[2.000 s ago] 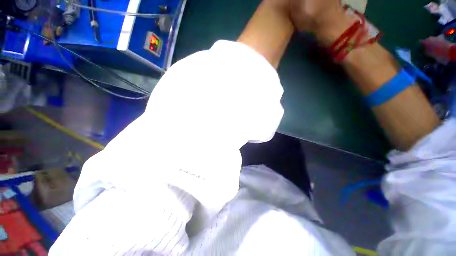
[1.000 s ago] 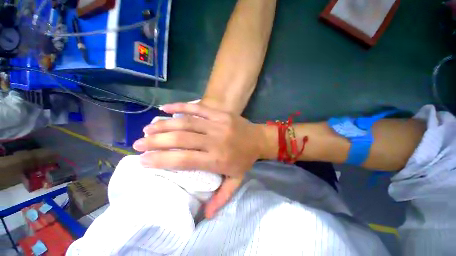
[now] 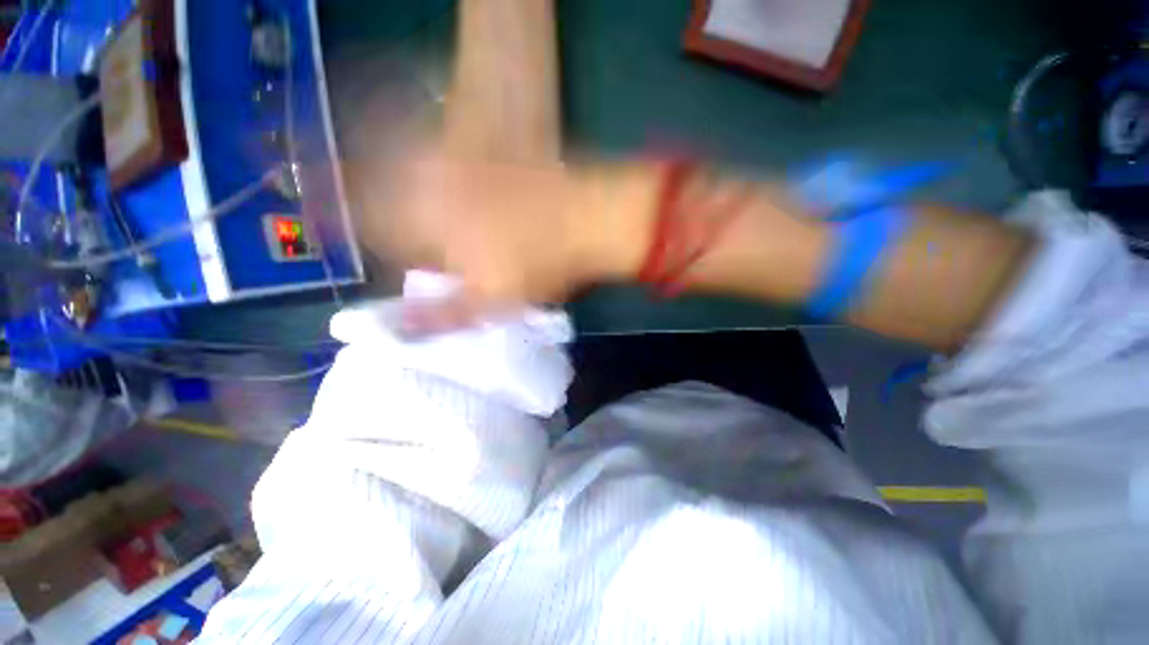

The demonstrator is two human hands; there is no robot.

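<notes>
My right hand [image 3: 485, 233] is strongly blurred. It lies across my left forearm [image 3: 507, 76] at the rolled white sleeve cuff [image 3: 491, 353]; its fingers are too smeared to tell whether they grip the cloth. My left forearm runs up to the top edge, and my left hand is out of the picture. A red cord bracelet [image 3: 680, 227] is on my right wrist. A bright blue strap [image 3: 859, 258] is on the right forearm. A red-brown framed pad [image 3: 781, 28] lies on the dark green bench, cut off by the top edge.
A blue bench machine [image 3: 258, 164] with a red-lit display stands at left, with tubes around it. A second framed pad [image 3: 130, 107] sits on it. A dark device [image 3: 1125, 124] is at the right edge. Cardboard boxes [image 3: 76, 554] and a blue-edged surface are at lower left.
My right hand has moved up from the sleeve to the cuff and bare forearm. The view has shifted, so the framed pad shows further left and more of the machine's pad shows.
</notes>
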